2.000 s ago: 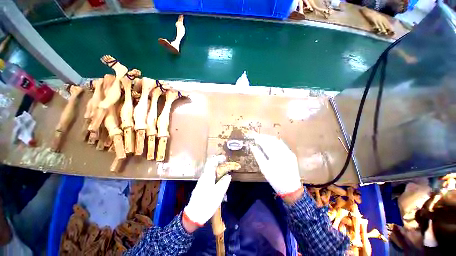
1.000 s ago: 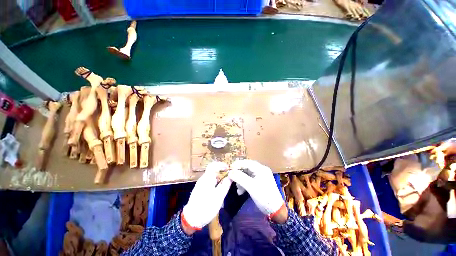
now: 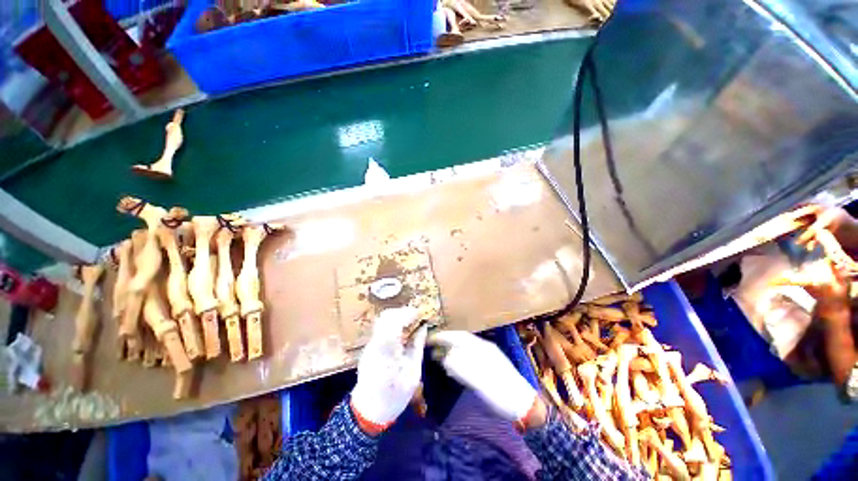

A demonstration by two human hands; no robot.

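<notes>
My left hand [image 3: 388,364], in a white glove with a red-orange cuff edge, is shut around a tan figurine leg [image 3: 419,399]. Most of the leg is hidden by the glove; a bit shows below it. My right hand [image 3: 484,374], gloved and slightly blurred, is just right of the left hand, its fingertips close to the leg's upper end. Whether it grips anything cannot be told. The stained work board [image 3: 353,299] lies just beyond my hands, with a small whitish oval glue dish [image 3: 386,288] on it.
Tan legs with dark straps [image 3: 202,282] lie in a row at left. The right blue bin [image 3: 720,376] holds many legs. A single leg [image 3: 169,150] lies on the green belt [image 3: 282,131]. A metal hood [image 3: 696,141] with black cable stands at right. Another person's hand [image 3: 823,225] shows at far right.
The view has turned to the right. My right hand left the board's dish area, came to the leg beside my left hand, and now sits slightly apart from that hand.
</notes>
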